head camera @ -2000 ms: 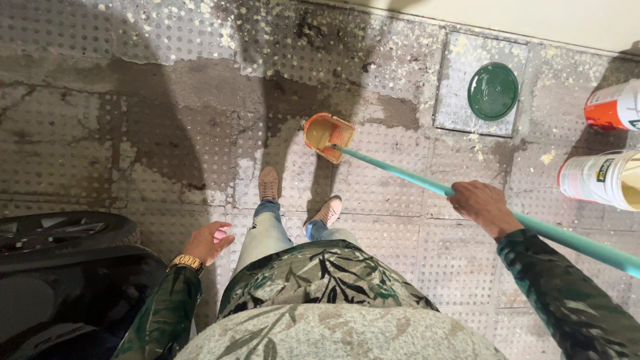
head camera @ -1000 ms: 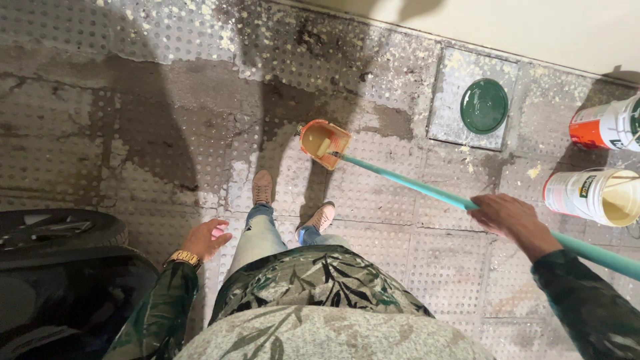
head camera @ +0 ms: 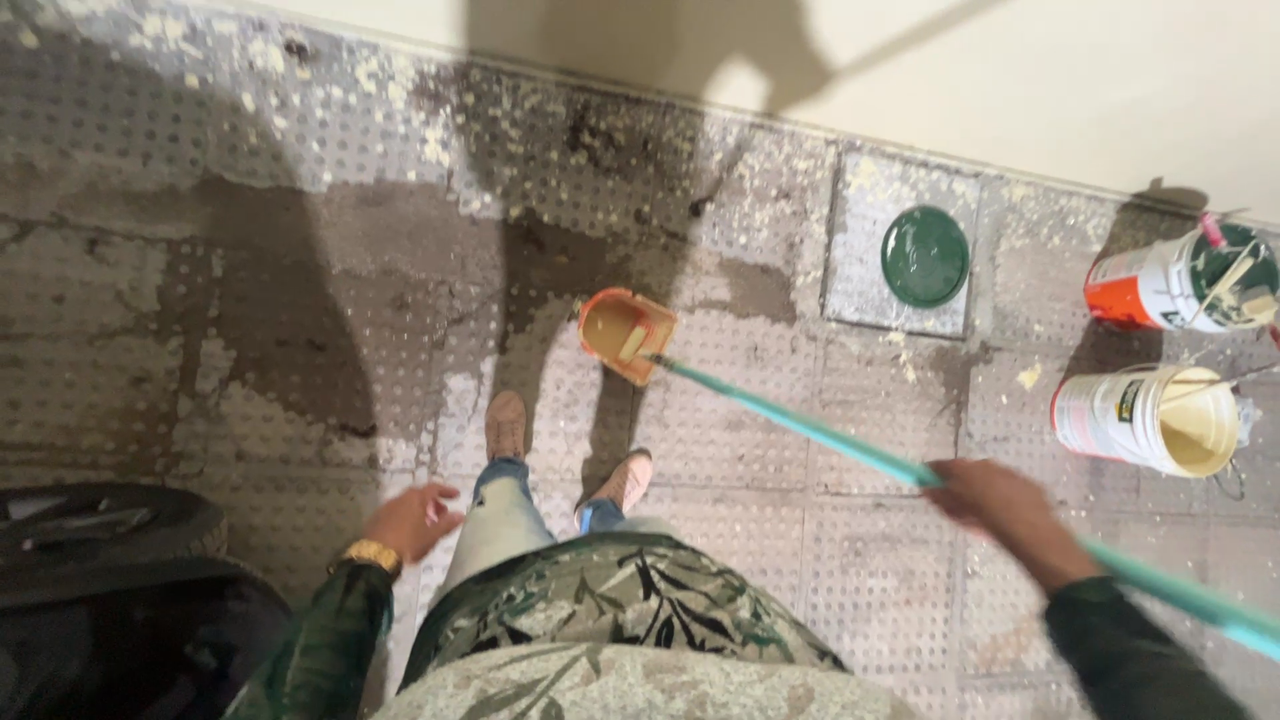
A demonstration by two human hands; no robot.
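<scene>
My right hand point(head camera: 985, 497) is closed around a long turquoise pole point(head camera: 800, 425), which slants from the lower right edge up toward an orange paint tray point(head camera: 608, 330). The pole's far end meets a small pale roller or pad point(head camera: 636, 342) in that tray; the exact fitting is too small to tell. The tray holds beige paint and stands on the paving beyond my shoes. My left hand point(head camera: 412, 522), with a gold-coloured watch or bracelet on the wrist, hangs left of my legs. Its fingers are partly curled, and whether it holds anything is unclear.
Two paint buckets, one with an orange band point(head camera: 1130, 290) and one with beige paint point(head camera: 1110, 412), stand at the right. A green lid point(head camera: 925, 257) lies on a square floor cover. A car wheel point(head camera: 110, 525) is at lower left. The cream wall point(head camera: 1100, 90) runs along the top.
The tray and my grip on the pole look much the same. The view has shifted, showing more of the wall and the buckets.
</scene>
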